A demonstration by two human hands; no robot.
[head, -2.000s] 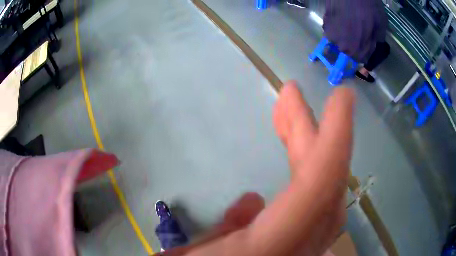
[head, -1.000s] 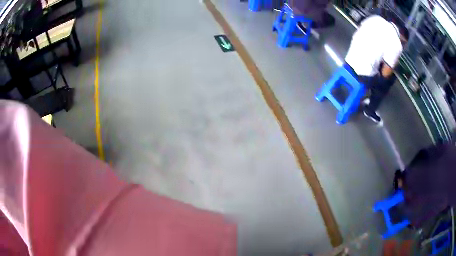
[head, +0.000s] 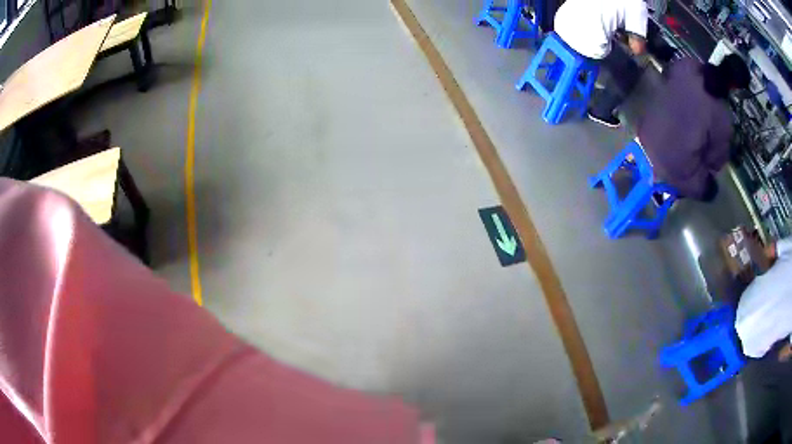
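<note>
A pink sleeve (head: pixel 165 347) of mine fills the lower left and runs to the bottom edge near the middle, where its cuff end shows. It comes from the left side; the hand beyond it is cut off by the picture's edge. My right hand is not in view. A pale, frayed bar end (head: pixel 638 422), which looks like the trolley push handle, shows at the bottom edge right of the middle. A tiny pale spot beside it is too small to name. No trolley deck or load shows.
Grey floor (head: pixel 330 173) runs between a yellow line (head: pixel 190 165) and a brown line (head: pixel 486 156) with a green arrow sign (head: pixel 502 235). Wooden-topped tables (head: pixel 56 74) stand left. People (head: pixel 686 130) sit on blue stools (head: pixel 560 82) at benches right.
The hand seen two seconds ago has left the picture; the pink sleeve covers the lower left. The arrow sign has moved down the picture, and more seated people show on the right.
</note>
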